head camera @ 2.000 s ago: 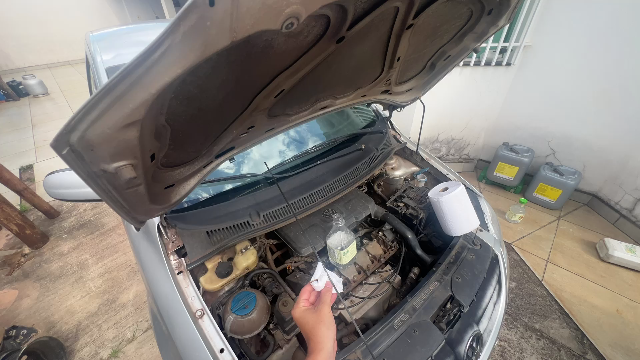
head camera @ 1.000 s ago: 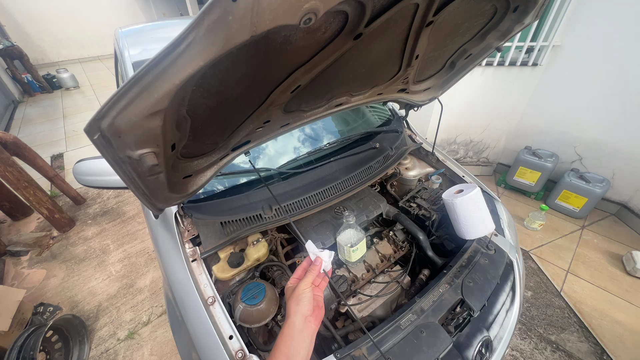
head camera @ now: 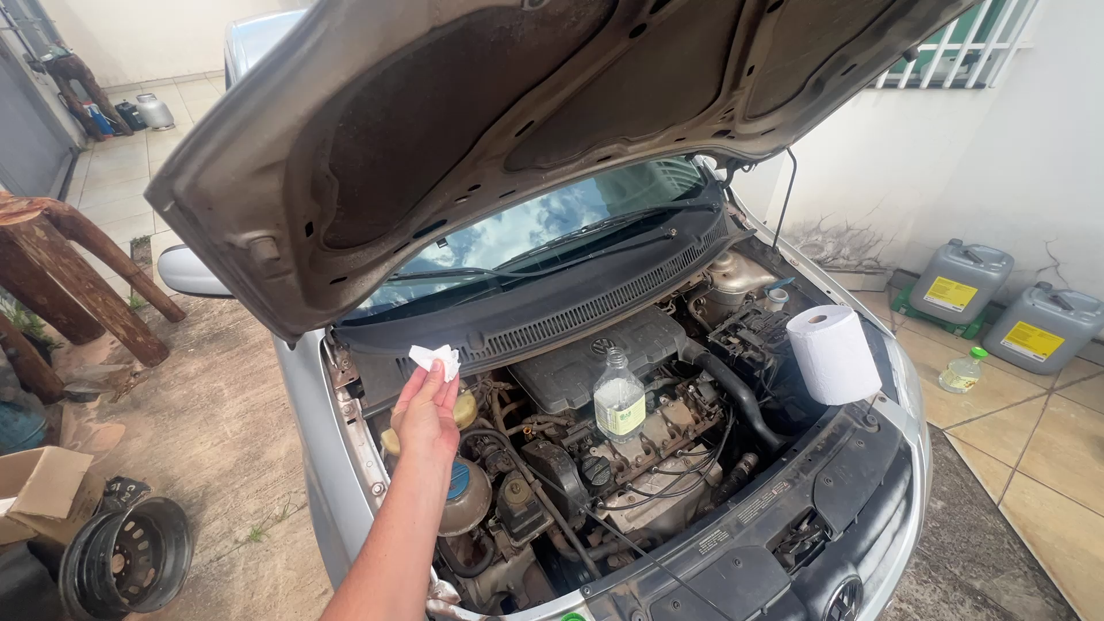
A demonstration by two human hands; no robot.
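My left hand [head camera: 427, 405] is raised over the left side of the car's engine bay, pinching a crumpled piece of white paper [head camera: 435, 360] between thumb and fingertips. My right hand is out of view. A thin dark rod [head camera: 660, 565] slants up from the bottom edge, its upper end near the engine; what holds it is hidden. On the engine [head camera: 655, 466] stands an uncapped clear plastic bottle [head camera: 619, 401] with a label. A white paper roll [head camera: 832, 354] stands at the bay's right front. The blue-capped coolant tank [head camera: 466, 500] is partly behind my forearm.
The raised hood [head camera: 517, 112] spans the top, with its prop rod [head camera: 785, 203] at right. Two grey jerrycans [head camera: 962, 280] and a green-capped bottle [head camera: 960, 373] stand on tiles at right. Log furniture [head camera: 86, 276], a cardboard box [head camera: 52, 492] and a steel wheel rim [head camera: 129, 552] are at left.
My left hand has moved up and left with the paper, away from the thin rod. The rod's upper end, earlier up in front of the windshield, is now low by the engine.
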